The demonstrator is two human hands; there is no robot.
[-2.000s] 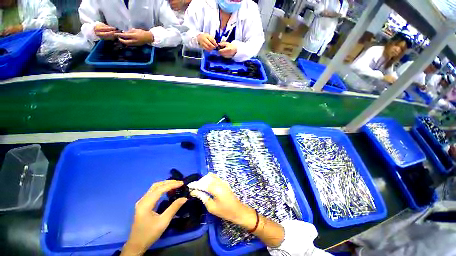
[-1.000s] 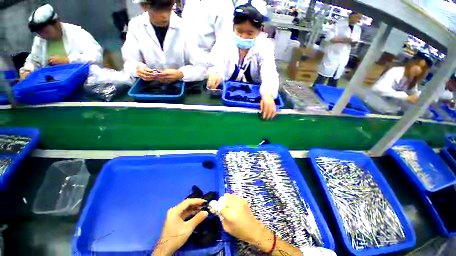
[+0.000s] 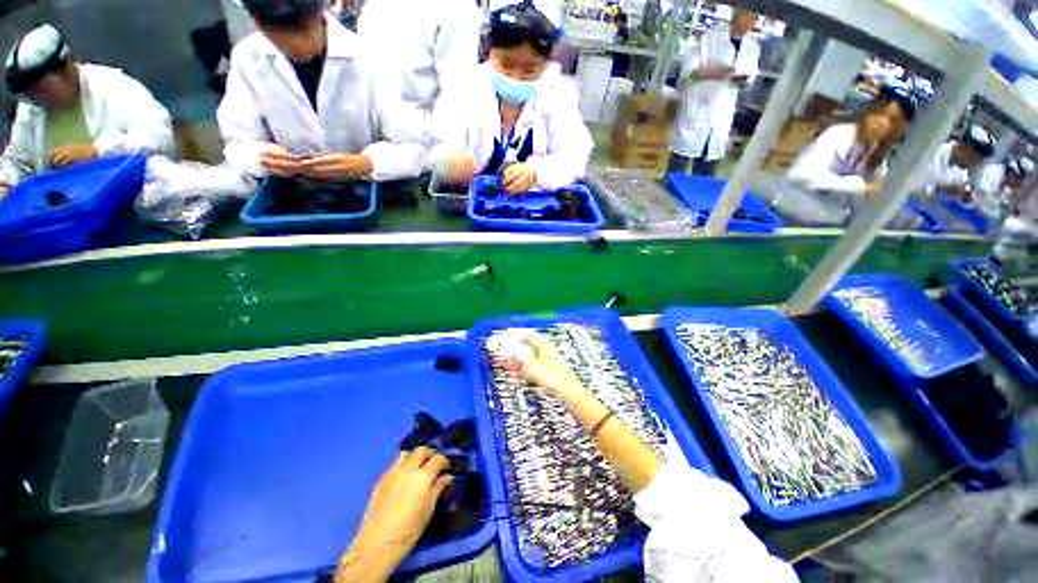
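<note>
The left parts tray (image 3: pixel 296 456) is blue, with black housings (image 3: pixel 458 435) piled at its right end and one apart near the back rim. My left hand (image 3: pixel 404 501) is over this pile with its fingers curled; whether it holds a housing is hidden. The middle parts tray (image 3: pixel 487 456) is full of slim metal rods (image 3: pixel 546 478). My right hand (image 3: pixel 535 362), with white coverings on its fingertips, reaches over the back left part of the rods; whether it grips a rod cannot be told.
A second rod tray (image 3: pixel 683 393) stands to the right. A clear plastic box (image 3: pixel 108 456) is at the left. The green conveyor belt (image 3: pixel 342 285) runs beyond the trays and carries small black-headed pieces. A slanted metal post (image 3: pixel 876 194) rises at the right. People in white coats sit opposite.
My right hand has left my left hand and moved up over the rods in the middle tray. My left hand has stayed at the black pile. A black-headed piece now shows mid-belt.
</note>
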